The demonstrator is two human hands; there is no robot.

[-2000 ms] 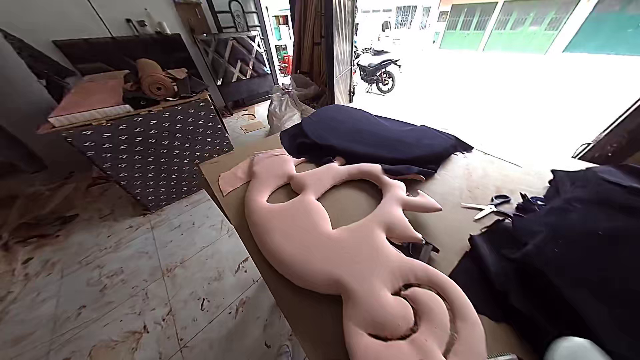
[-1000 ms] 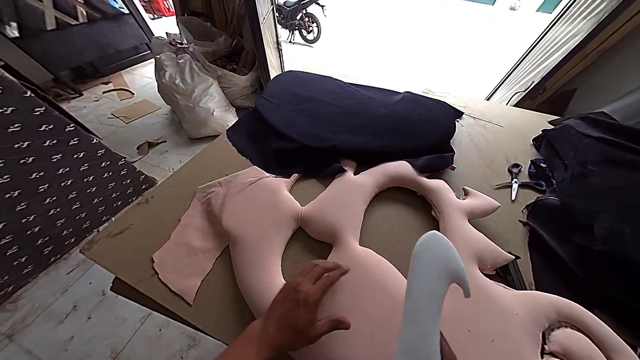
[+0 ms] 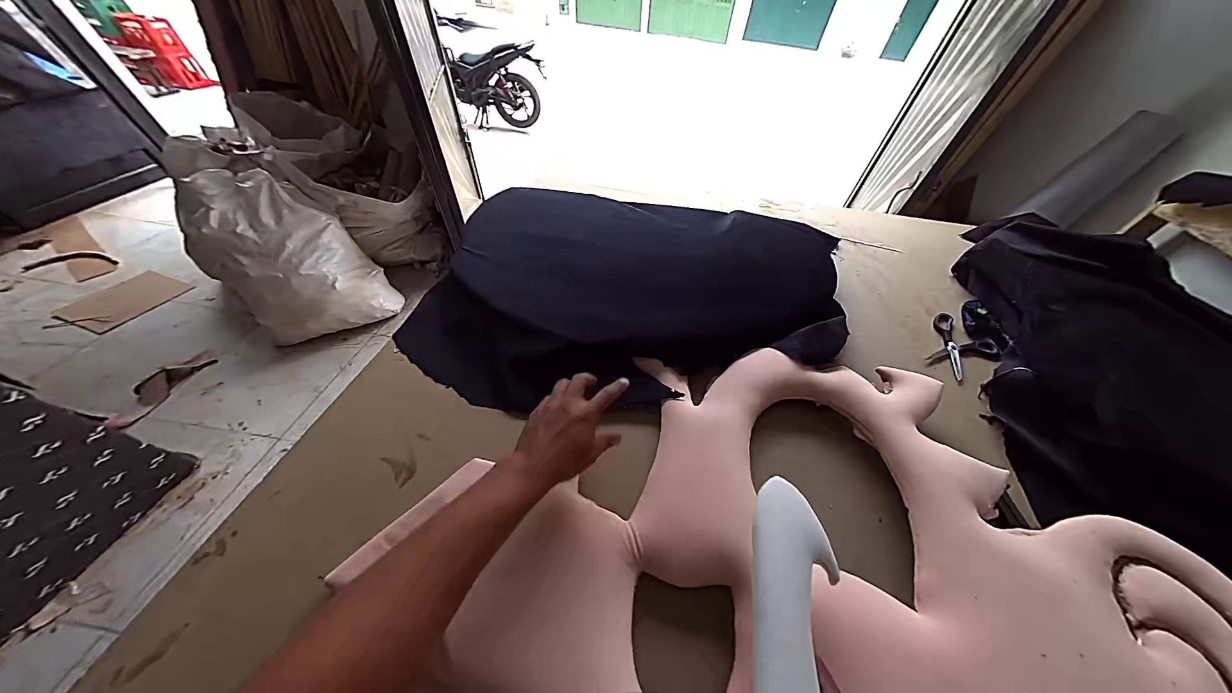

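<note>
Above the brown board of the table, my left hand (image 3: 573,428) reaches in with its fingers apart, holding nothing, close to the lower edge of a dark navy fabric piece (image 3: 635,269); whether it touches the cloth I cannot tell. A smooth grey-white form (image 3: 784,577), which looks like my right hand in a glove seen edge-on, rises from the bottom; its fingers cannot be made out. Beneath both lies a large pink padded shape (image 3: 693,491) with curved cut-outs and pointed tips. Part of its upper end touches the navy fabric.
Scissors (image 3: 951,348) lie at the right, beside a heap of black fabric (image 3: 1107,385). A grey-white sack (image 3: 279,241) stands on the tiled floor at the left, near cardboard scraps (image 3: 125,301). A patterned dark surface (image 3: 77,500) is at lower left. A motorcycle (image 3: 496,82) stands outside.
My left hand has moved from over the pink shape up to the navy fabric's edge. The grey-white form remains over the pink shape. The view has shifted.
</note>
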